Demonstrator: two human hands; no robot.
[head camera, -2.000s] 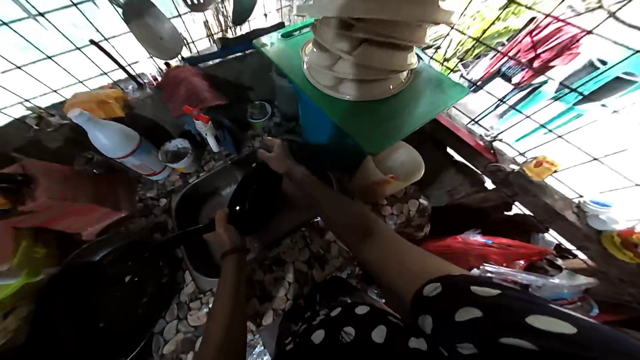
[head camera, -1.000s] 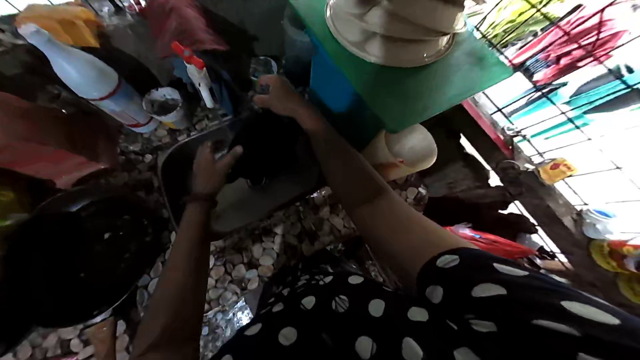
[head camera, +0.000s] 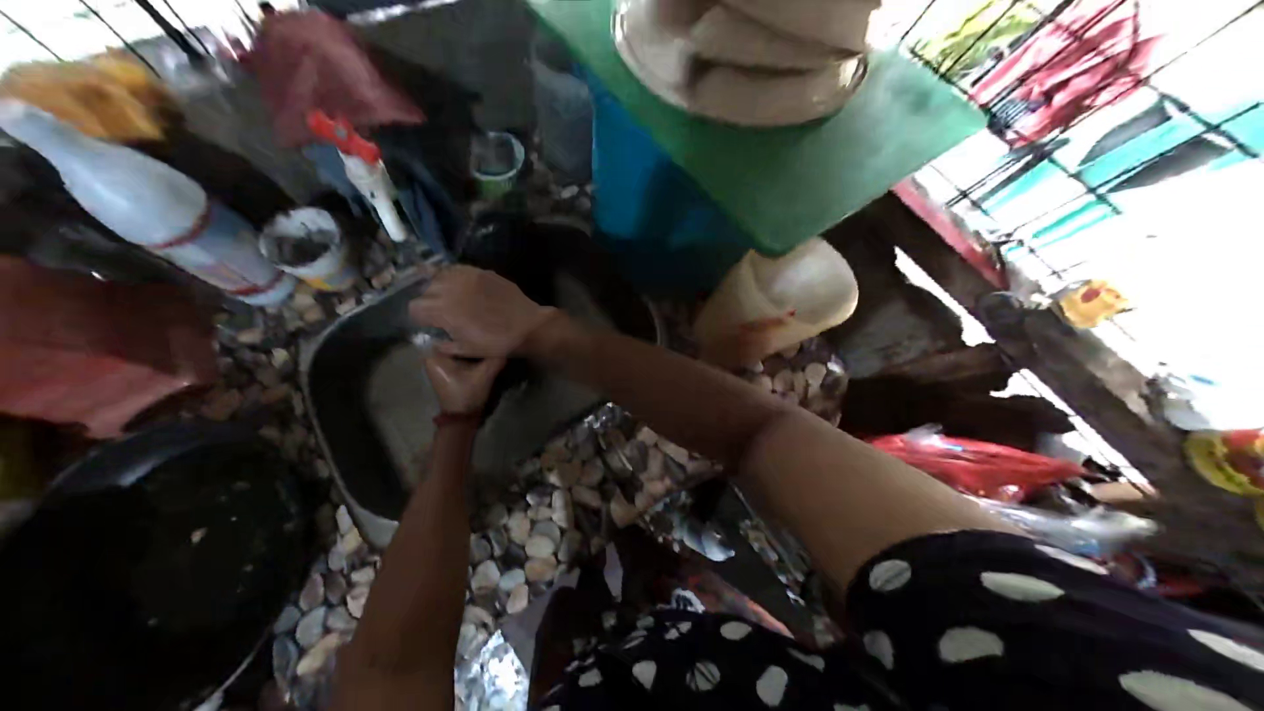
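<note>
Over the left part of a metal sink basin (head camera: 395, 395), my right hand (head camera: 484, 311) lies on top of my left hand (head camera: 464, 380), the two touching. Fingers of both hands are largely hidden, so what they grip cannot be made out. A dark, blurred object, perhaps a pan (head camera: 553, 257), sits in the basin's far part, just beyond my hands. Behind the basin a white tap with a red handle (head camera: 370, 183) stands upright. A small clear cup with a green base (head camera: 496, 163) is beyond the far rim.
A white bottle (head camera: 158, 212) and a small tub (head camera: 304, 247) stand left. A large black pan (head camera: 148, 563) lies at lower left. To the right are a cream container (head camera: 780, 301), a blue container (head camera: 642, 188) and a green board (head camera: 829, 168) bearing stacked beige items (head camera: 741, 59).
My hands have come together over the basin's left part; one second ago they were apart. The black pan held two seconds ago, its handle by my left hand, no longer shows clearly in my hands.
</note>
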